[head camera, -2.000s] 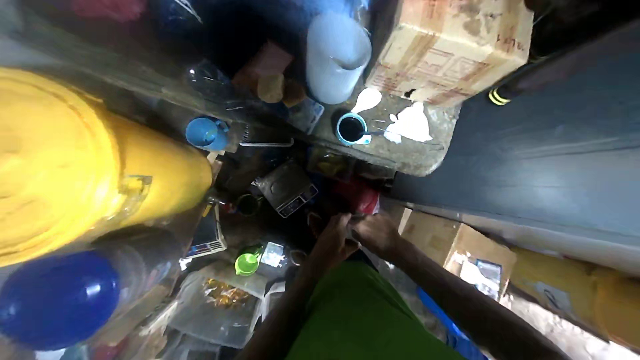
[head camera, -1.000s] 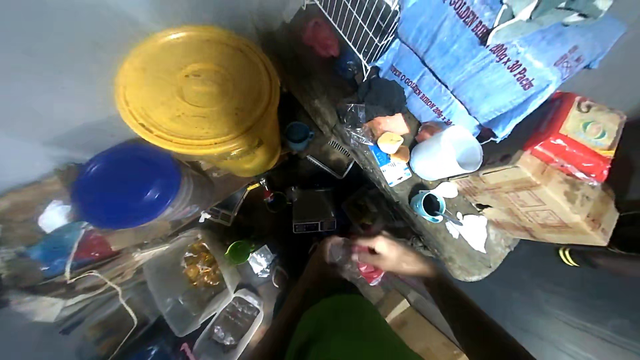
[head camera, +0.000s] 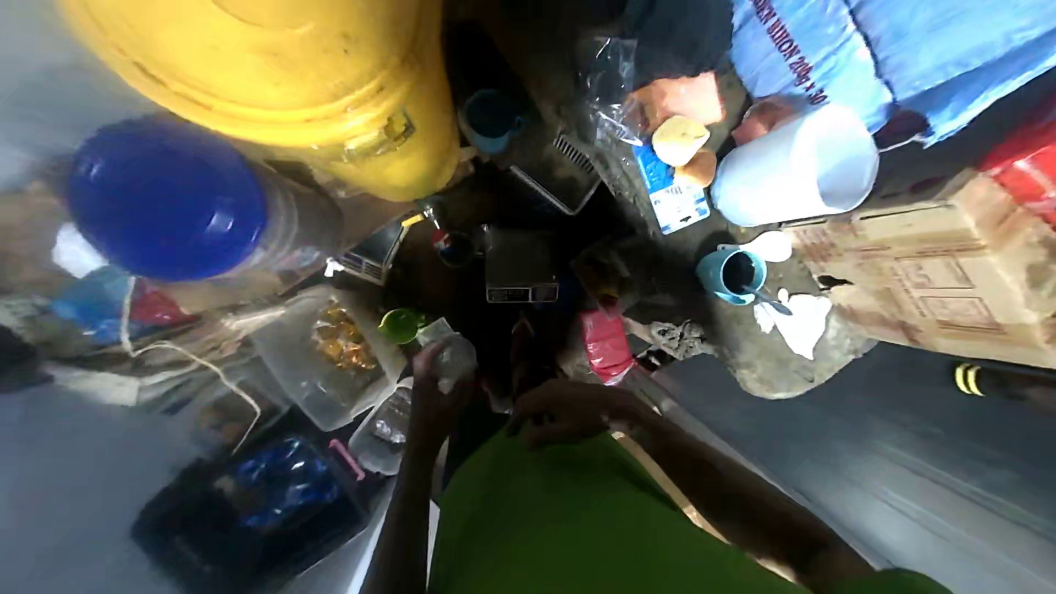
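Note:
My left hand (head camera: 436, 388) is closed around a small clear plastic bag with pale contents (head camera: 454, 361), beside a green cup (head camera: 402, 326) and a clear tub of orange-brown pieces (head camera: 342, 342). My right hand (head camera: 565, 408) is in front of my green shirt, its fingers bent and in shadow; whether it holds anything cannot be told. A red plastic package (head camera: 606, 345) lies just beyond it. Farther ahead, a weighing scale (head camera: 521, 260) stands in the dark middle. A second clear container (head camera: 388, 429) is next to my left forearm.
Ahead left stand a large yellow lidded barrel (head camera: 355, 91) and a blue-lidded container (head camera: 169, 198). A worn ledge (head camera: 775, 363) at right carries a blue mug (head camera: 730, 274), a white plastic container (head camera: 796, 169) and a cardboard box (head camera: 932, 272). A black crate (head camera: 190, 520) sits lower left.
My hands, close together in both earlier frames, are now apart, with the left one farther left holding the clear bag. The view has shifted.

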